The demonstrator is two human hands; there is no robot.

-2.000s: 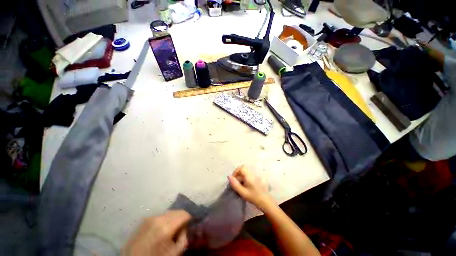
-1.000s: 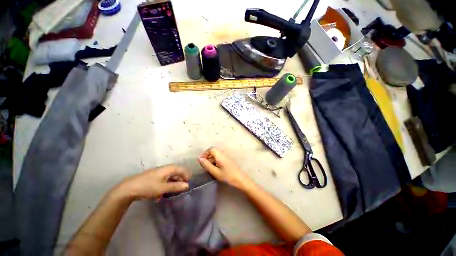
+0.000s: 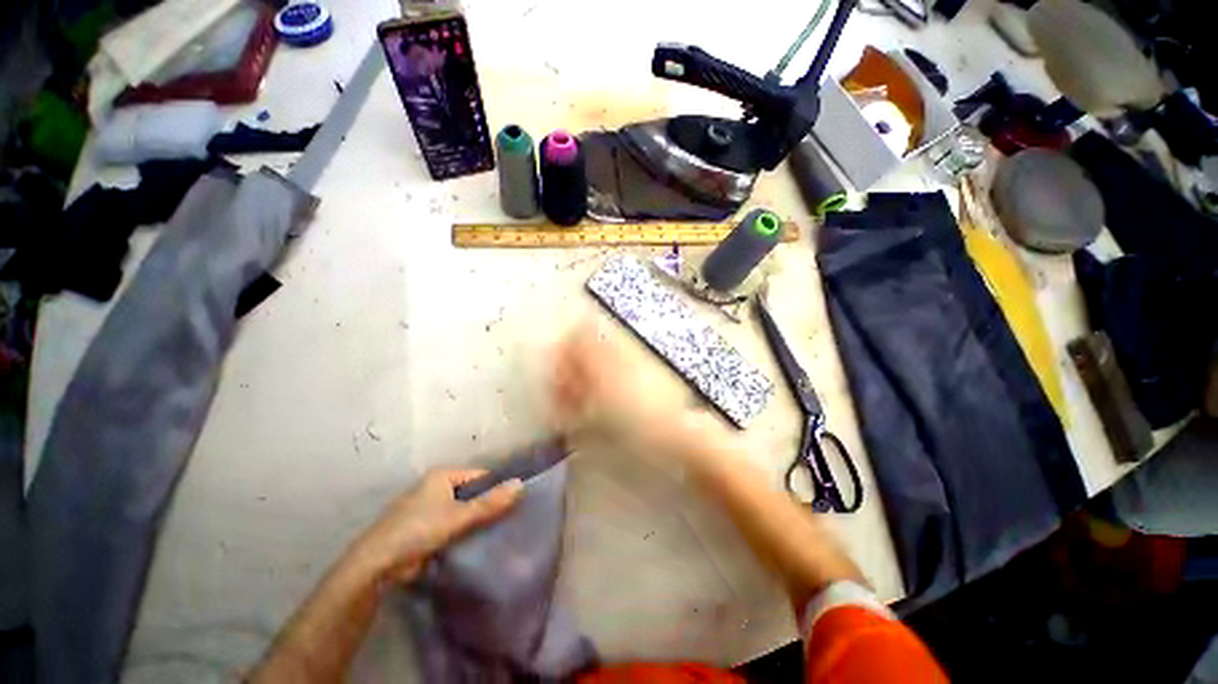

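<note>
The grey garment piece (image 3: 514,575) hangs towards me at the near table edge, with a narrow darker band (image 3: 514,474) at its far end. My left hand (image 3: 448,521) holds the cloth at the left part of this band, thumb on top. My right hand (image 3: 588,381) is above the table just beyond the cloth and is strongly blurred. Its fingers, and any needle or thread in them, cannot be made out.
The speckled board (image 3: 681,341) and shears (image 3: 812,428) lie right of centre. Beyond are the wooden ruler (image 3: 588,235), thread cones (image 3: 518,174), iron (image 3: 695,160) and smartphone (image 3: 438,100). A long grey piece (image 3: 134,388) lies left, a dark garment piece (image 3: 935,388) right.
My right hand has moved up and away from the cloth edge. My left hand now lies across the band, which shows as a dark strip. Before, both hands were at the edge.
</note>
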